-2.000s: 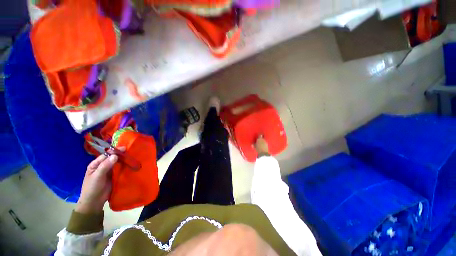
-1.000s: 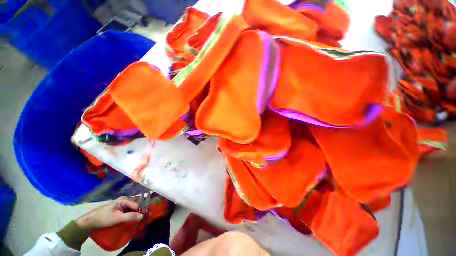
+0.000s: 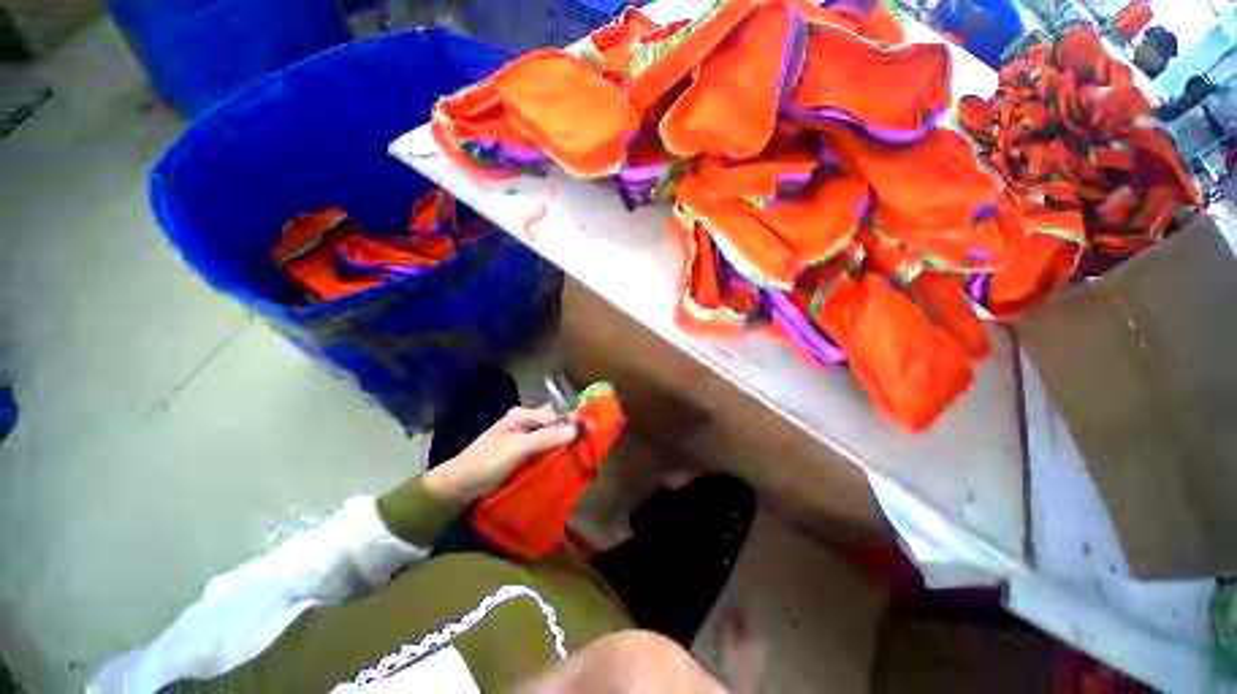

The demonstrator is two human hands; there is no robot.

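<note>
My left hand (image 3: 505, 454) holds an orange pouch (image 3: 545, 499) over my lap, below the table's near edge. The pouch hangs down from the fingers, with a green-white bit of trim at its top. Small silver thread snips (image 3: 558, 396) stick up from the same hand, beside the pouch's top edge. My right hand is not in view.
A white table (image 3: 613, 259) bears a heap of orange pouches (image 3: 841, 176), with a darker orange pile (image 3: 1085, 149) behind at the right. A blue bin (image 3: 356, 325) with pouches inside stands left of the table. A brown carton (image 3: 1146, 393) is at the right.
The view has swung from the red stool and floor to the table and blue bin. The stool and my right hand have left the picture. My left hand still holds the pouch and snips.
</note>
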